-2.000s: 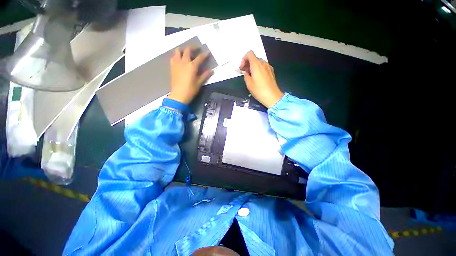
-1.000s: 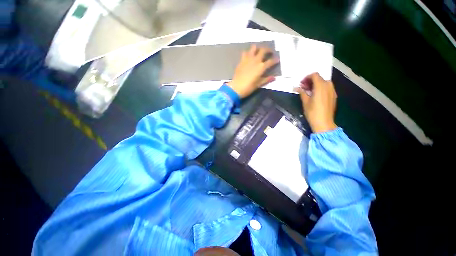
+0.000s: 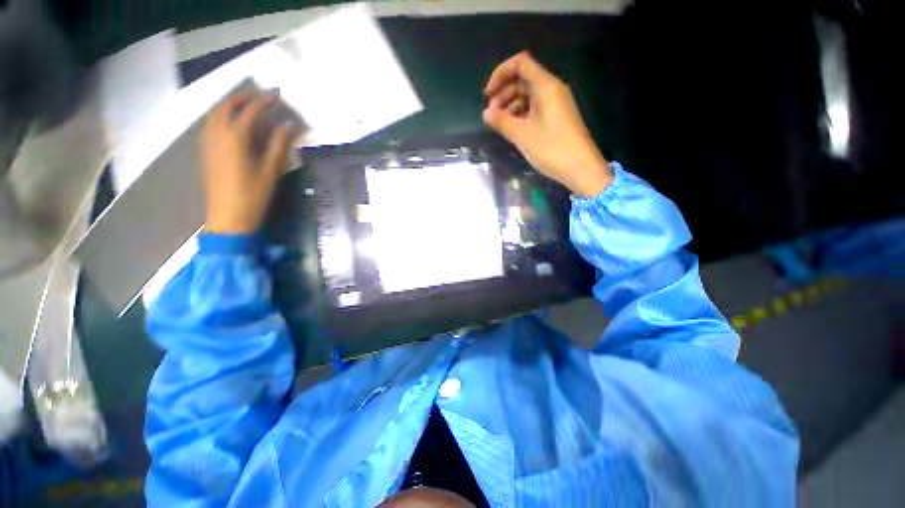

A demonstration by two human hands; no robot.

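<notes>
The open-backed tablet unit (image 3: 337, 248) lies in front of me, black with a bright white battery (image 3: 437, 228) in its middle. My left hand (image 3: 243, 159) is at the upper end of the grey adhesive sheet (image 3: 149, 233), fingers spread and slightly blurred. My right hand (image 3: 536, 119) is beyond the tablet's upper right edge, apart from the sheets. Its thumb and fingers are curled together; any tiny piece between them is too small to tell.
White backing sheets (image 3: 347, 79) lie beside and under the grey sheet. Another pale sheet (image 3: 144, 99) and a clear plastic bag (image 3: 64, 397) are at the left. A pale belt edge (image 3: 456, 12) runs along the top. A dark blurred shape is at the upper left.
My right hand has moved off the white sheet to the right. My left hand stays at the grey sheet. The camera view has turned and shifted, and the tablet now shows almost level.
</notes>
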